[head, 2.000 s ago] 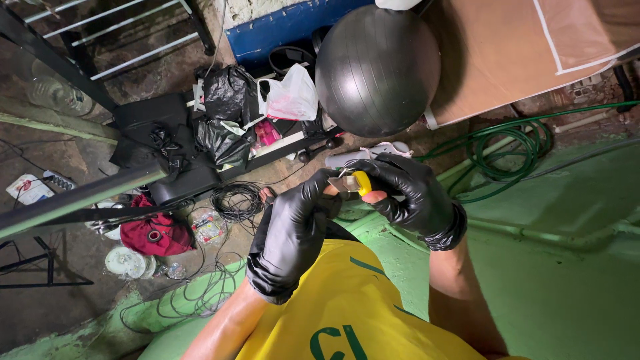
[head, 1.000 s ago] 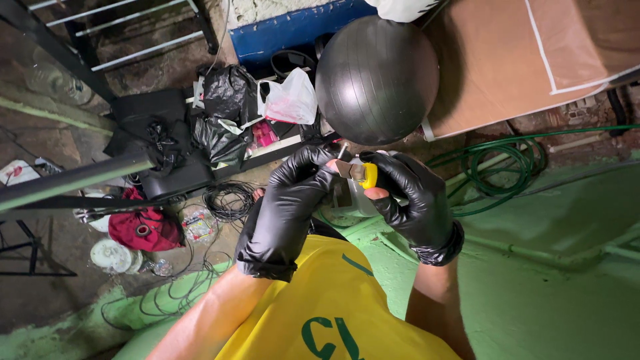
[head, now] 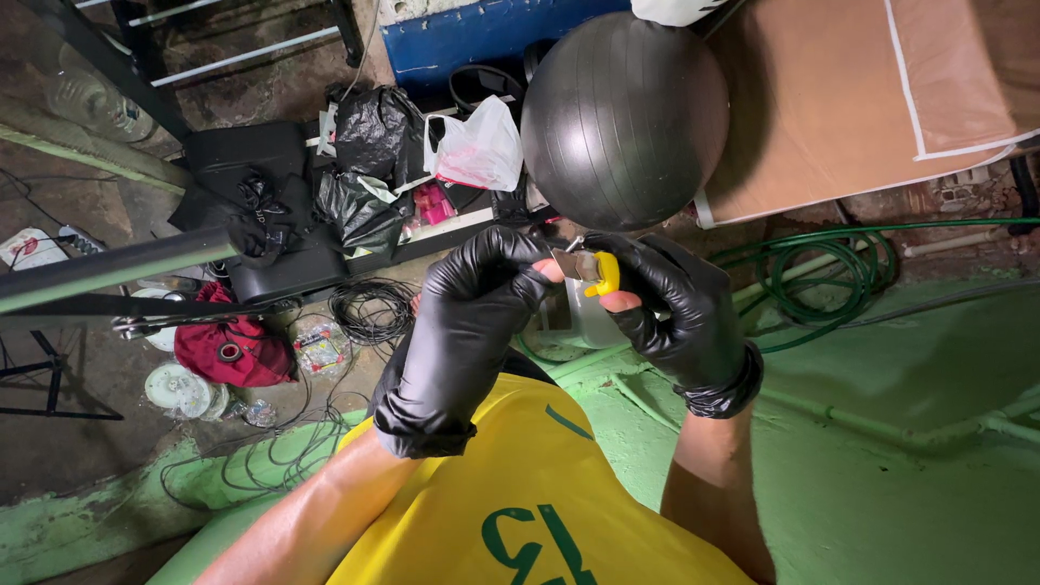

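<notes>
Both hands wear black gloves, with bare thumb tips showing, and meet in front of my chest in the head view. My right hand [head: 678, 317] grips a small yellow-handled item [head: 603, 275] between thumb and fingers. A flat metal piece [head: 575, 265] joins its left side; whether it is a blade or a plate I cannot tell. My left hand [head: 479, 325] pinches the left end of that metal piece. A small shiny metal part [head: 574, 244] shows just above, between the fingertips. The gloved fingers partly hide all of these.
Beyond my hands lie a large black exercise ball [head: 624, 122], a white plastic bag [head: 479, 146] and black plastic bags [head: 378, 130]. A coiled green hose [head: 829, 280] is at right. Coiled black cable [head: 372, 313] and a red bag [head: 231, 341] lie at left, near a metal bar [head: 122, 268].
Both hands keep hold of the yellow-handled item with its metal piece. The metal piece and the fingers around it have shifted slightly.
</notes>
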